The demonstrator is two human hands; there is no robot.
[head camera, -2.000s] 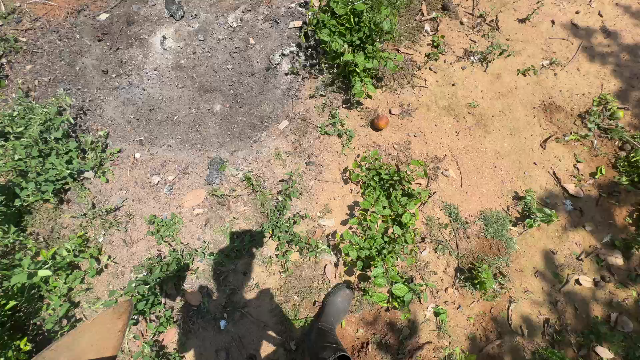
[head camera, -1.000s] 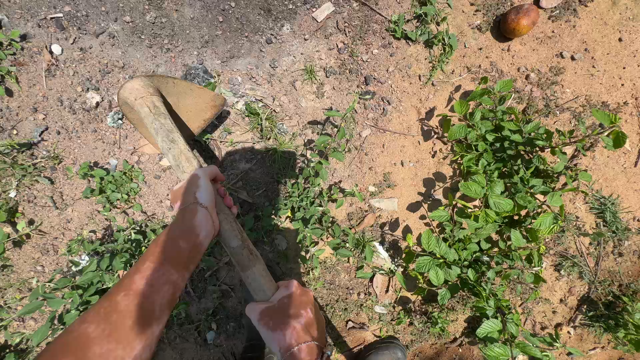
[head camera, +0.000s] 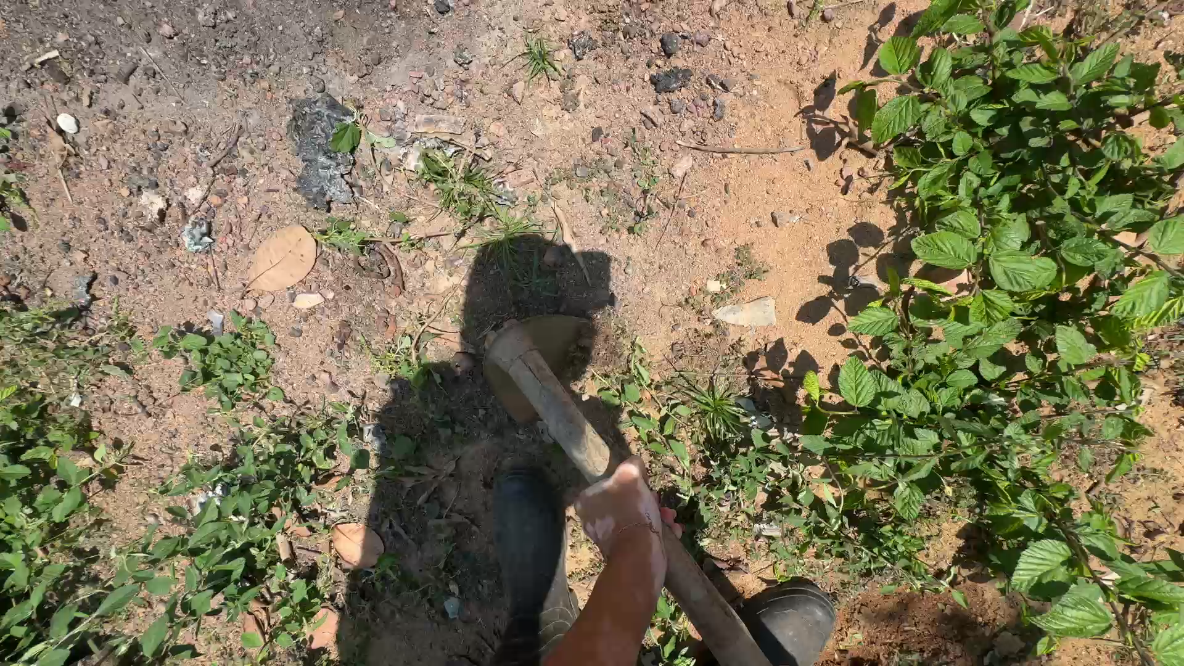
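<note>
My left hand [head camera: 629, 509] is wrapped around the wooden handle of a hoe [head camera: 684, 573], partway along it, with a thin band at the wrist. The handle slants from the bottom edge up and left to the broad metal hoe blade [head camera: 555, 342], which lies in my shadow over soil and low weeds. Whether the blade's edge touches the soil cannot be told. My right hand is out of view, and the lower end of the handle is cut off by the frame.
Two dark rubber boots, one left of the handle [head camera: 529, 546] and one right of it [head camera: 786, 620], stand close by. A leafy green plant [head camera: 1017, 305] fills the right side. Low weeds [head camera: 250, 462] grow at left. A dry leaf [head camera: 282, 259] and a dark lump [head camera: 322, 153] lie ahead.
The hoe has come into view since the first frame. Since the second, its blade has moved nearer to my feet, and my right hand has left the view.
</note>
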